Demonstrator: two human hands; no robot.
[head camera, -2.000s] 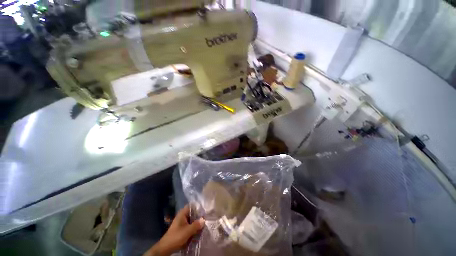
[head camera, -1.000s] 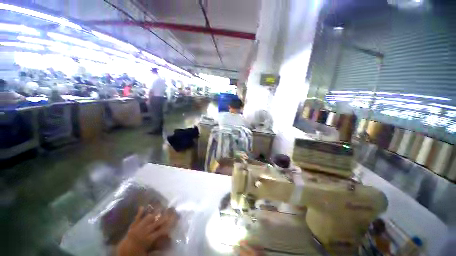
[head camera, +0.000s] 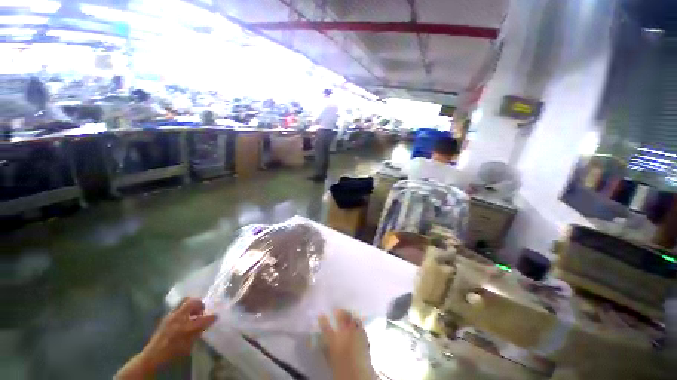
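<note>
A clear polybag (head camera: 273, 269) with brown cloth inside lies on the left part of the white machine table (head camera: 360, 260). The plastic is crinkled and shiny. My left hand (head camera: 185, 323) holds the bag's near left edge between thumb and fingers. My right hand (head camera: 344, 343) is low at the table, right of the bag, with its fingers apart; it is blurred and appears empty. The cream sewing machine (head camera: 490, 306) stands right of my right hand, its lamp lighting the needle area.
A person (head camera: 438, 165) sits ahead beyond the table, by a chair with striped cloth (head camera: 416, 211). Another person (head camera: 324, 133) stands farther off in the aisle. A dark bundle (head camera: 351, 191) sits on a box. A white pillar (head camera: 553, 111) stands right.
The view has swung left. My left hand has moved from on top of the bag to its near left edge. My right hand now shows more fully, near the bag.
</note>
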